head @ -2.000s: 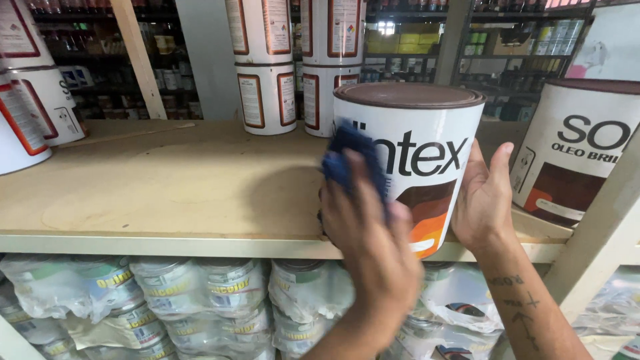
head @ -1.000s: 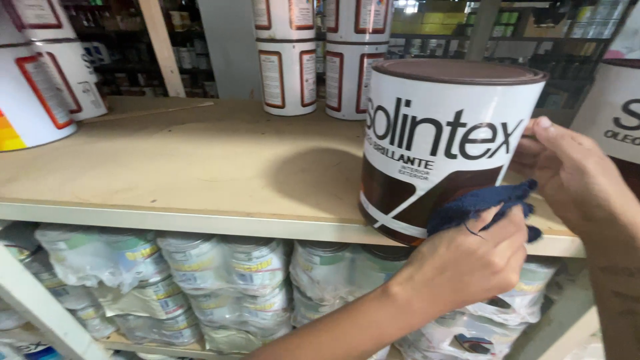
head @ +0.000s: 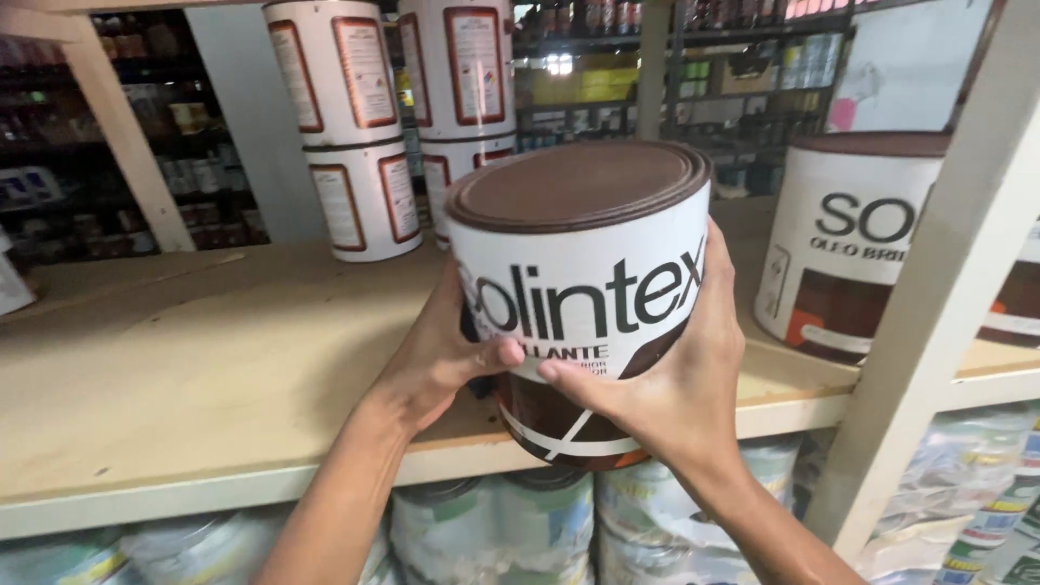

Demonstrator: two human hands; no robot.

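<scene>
A Solintex paint can (head: 569,284) with a brown lid is held between both my hands at the shelf's front edge, tilted a little. My left hand (head: 443,357) grips its left side, the thumb lying across the label. Dark blue cloth shows in part between that hand and the can; most of it is hidden. On the right side, my right hand (head: 682,366) has its palm against the can and its thumb on the front, near the left thumb. Whether the can's base touches the shelf board (head: 203,366) cannot be told.
Stacked white cans (head: 366,203) with brown-framed labels stand behind, left of the held can. Another Solintex can (head: 837,252) is at the right, partly behind a pale shelf post (head: 934,268). Plastic-wrapped cans (head: 496,528) fill the level below. Further shelves of goods stand in the background.
My left hand has gone from wiping the can's front with the blue cloth to gripping its left side. My right thumb has come round onto the front. The can now tilts.
</scene>
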